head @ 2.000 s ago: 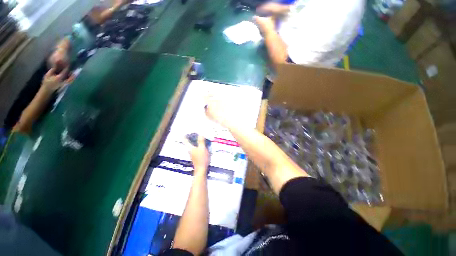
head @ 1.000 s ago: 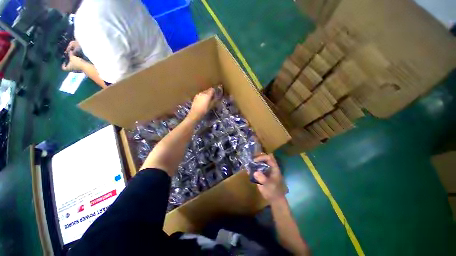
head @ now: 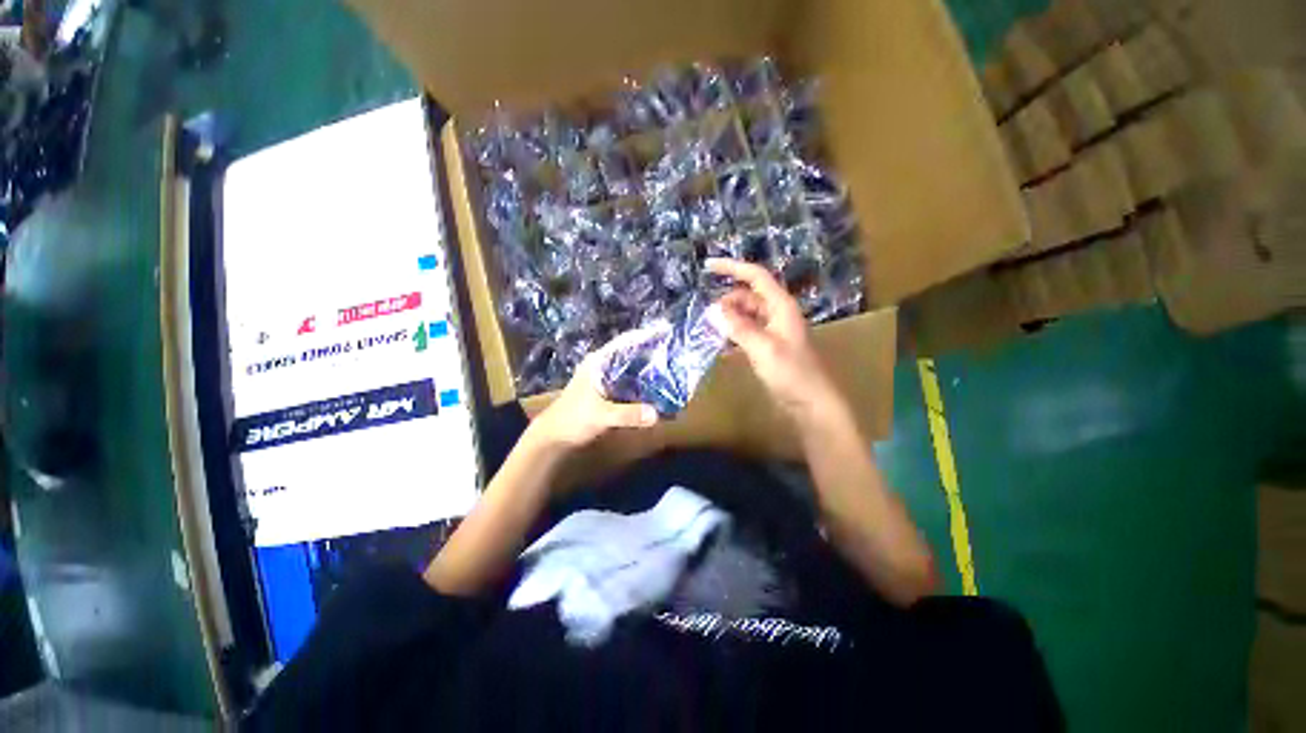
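A bagged unit (head: 666,365), dark inside shiny clear plastic, is held between both my hands over the near flap of the open carton (head: 938,158). My left hand (head: 595,401) grips its lower left part. My right hand (head: 766,327) holds its upper right side by the plastic. Many more bagged units (head: 688,179) fill the carton behind my hands, with thin brown partition edges showing between some. The hands cover part of the nearest units.
A white printed box (head: 337,229) with a dark "MR AMPERE" band stands left of the carton, blue packaging (head: 287,594) below it. Stacked brown partitions (head: 1089,158) lie at the upper right. A yellow line (head: 945,473) crosses the green floor on the right.
The view has shifted, bringing the carton ahead. My left hand has come back from the carton's far side to the unit that my right hand held at the near edge.
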